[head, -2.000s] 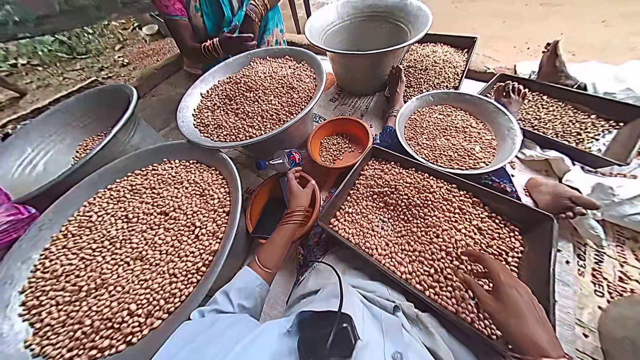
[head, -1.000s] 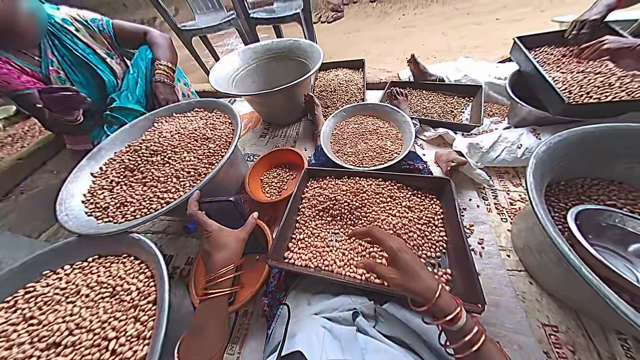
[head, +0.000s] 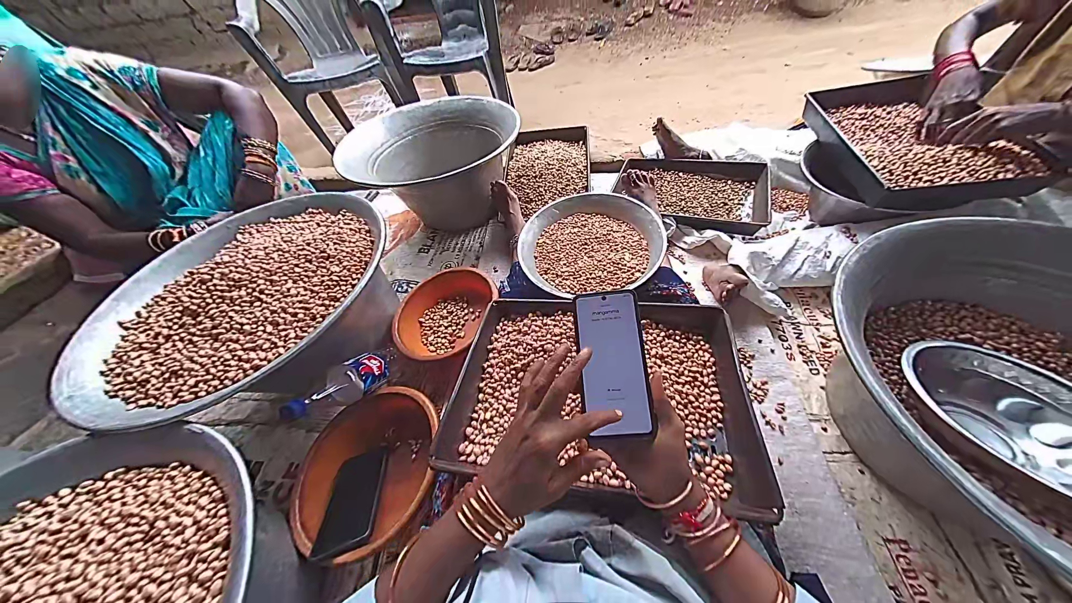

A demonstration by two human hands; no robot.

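My right hand [head: 657, 448] holds a smartphone [head: 614, 360] upright, its lit screen facing me. My left hand [head: 544, 427] is beside the phone with fingers spread, one fingertip at the lower part of the screen. Both hands are above a dark metal tray [head: 754, 435] of brown nuts or seeds [head: 687, 377]. Left of the tray, an orange bowl [head: 322, 448] contains a second dark phone [head: 352, 502] and a few nuts. A smaller orange bowl [head: 402, 322] holds more nuts.
A plastic bottle [head: 343, 383] lies between a large metal basin [head: 75, 368] and the orange bowls. Other basins and trays of nuts surround me. A person [head: 142, 142] sits at left; another person's hands [head: 963, 109] touch nuts in a tray [head: 829, 142] at right. Plastic chairs [head: 322, 59] stand behind.
A lit phone is now in my right hand, which was bare over the nuts. My left hand has moved from the orange bowl to the phone. The view has swung right.
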